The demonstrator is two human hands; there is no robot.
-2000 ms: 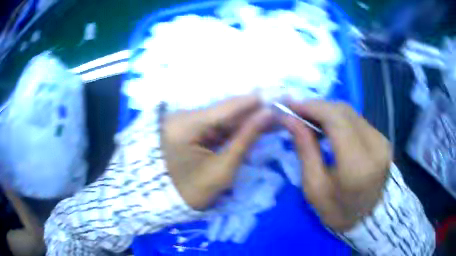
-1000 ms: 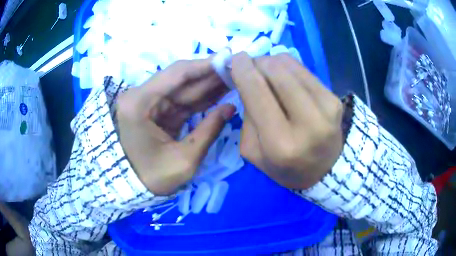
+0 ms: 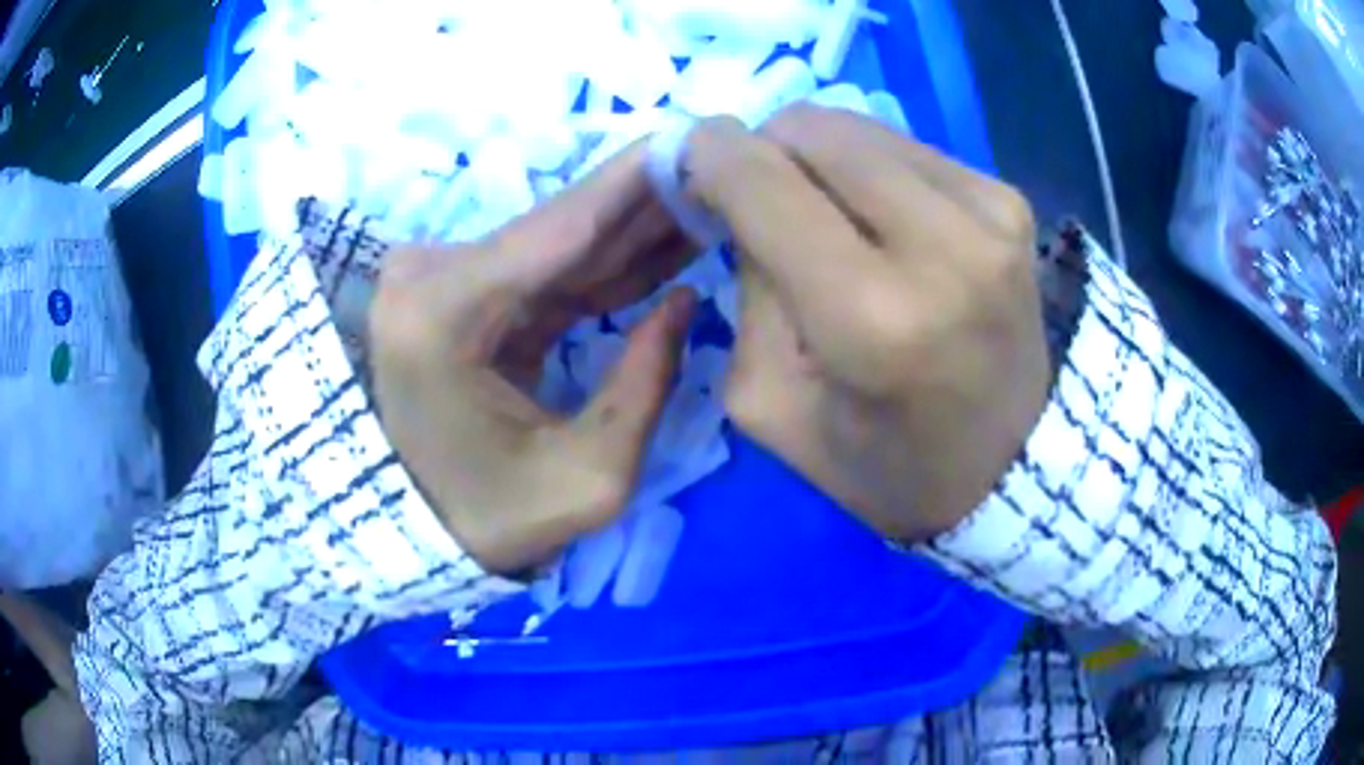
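A white plastic housing is held between my two hands above the blue tub. My left hand is curved around the left side, its fingers behind the housing and its thumb apart below. My right hand grips the housing from the right with its fingertips, which hide most of it. Whether a stem is in the housing cannot be seen. White housings are heaped in the tub's far part. A few thin stem pieces lie at its near left.
A bulging clear bag stands at the left, above part of another person's arm. A clear box of metal-tipped pieces is at the right, with loose white parts beside it. A green belt with a metal rail runs at the upper left.
The thin rod seen earlier in my right fingers no longer shows. Since then both hands have closed together on a housing and the view has shifted and sharpened.
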